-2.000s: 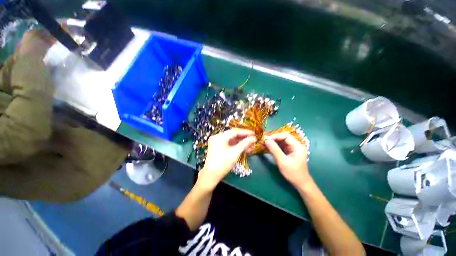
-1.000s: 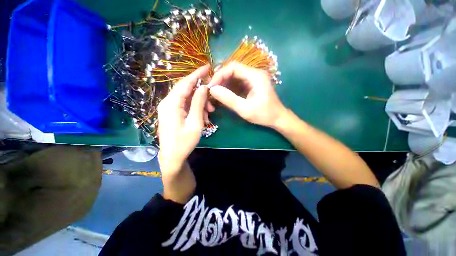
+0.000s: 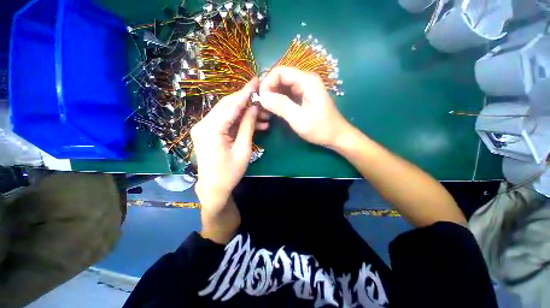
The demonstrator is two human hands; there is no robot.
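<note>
My left hand (image 3: 223, 141) and my right hand (image 3: 304, 108) meet over the front of the bench. Their fingertips pinch a tiny white plug (image 3: 255, 97) between them; what is joined to it is hidden by the fingers. Orange-yellow lead wires (image 3: 232, 51) with white tips fan out behind my left hand. A second fan of wires (image 3: 307, 60) spreads behind my right hand. A tangled pile of dark and silvery leaded components (image 3: 158, 90) lies left of my left hand. A few white tips show below my fingers, partly covered.
A blue bin (image 3: 72, 84) stands at the left. White-grey cup-shaped housings (image 3: 509, 129) line the right edge of the green bench (image 3: 398, 78), a thin wire (image 3: 464, 113) sticking out from them. Parts of a person (image 3: 66, 222) show at lower left, and pale cloth (image 3: 512, 228) at lower right.
The view has swung down and closer since the first frame. Since the second frame, both hands remain together with small finger shifts, and a white plug shows more clearly between the fingertips.
</note>
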